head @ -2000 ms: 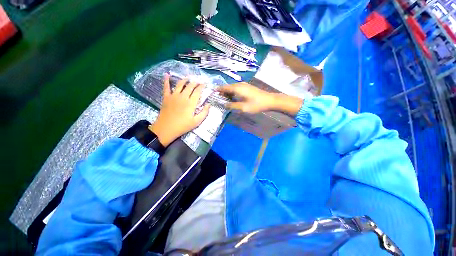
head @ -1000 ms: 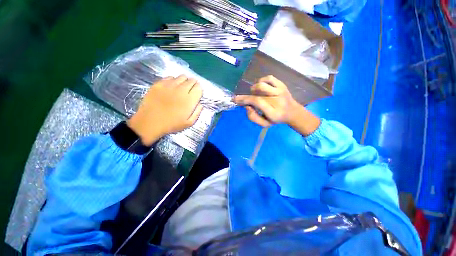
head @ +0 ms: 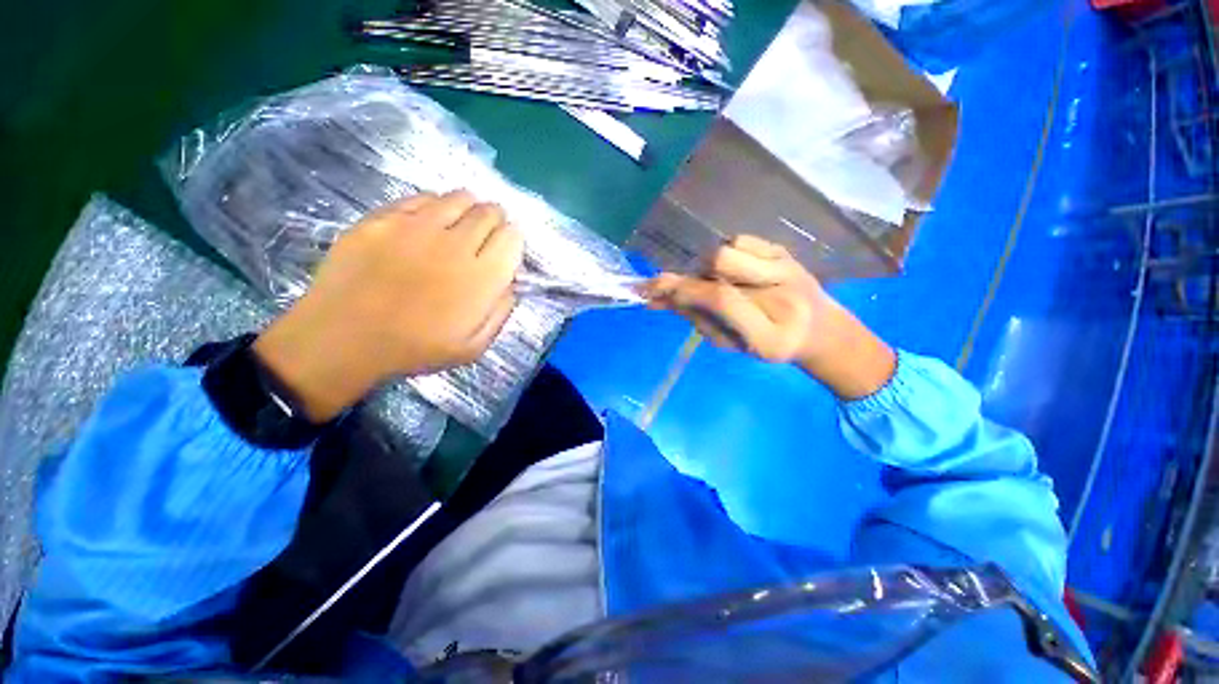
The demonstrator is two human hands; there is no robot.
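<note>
A clear plastic bag (head: 321, 160) of thin metal strips lies on the green bench in front of me. My left hand (head: 408, 283) lies over the bag's middle with its fingers curled on the plastic. My right hand (head: 749, 301) pinches the bag's gathered right end between thumb and fingers and holds it out past the bench edge. Silvery strips show through the plastic below my left hand. A black housing (head: 348, 535) with a thin light edge lies partly under my left sleeve.
Loose metal strips (head: 535, 56) fan out behind the bag. An open cardboard box (head: 722, 201) with clear plastic inside stands at the right. A silvery foam sheet (head: 114, 314) lies at the left. The blue floor shows beyond the bench edge.
The view has moved closer to the bag. My right hand has moved from on the bag to its right end and now pulls it taut. My left hand has stayed on the bag.
</note>
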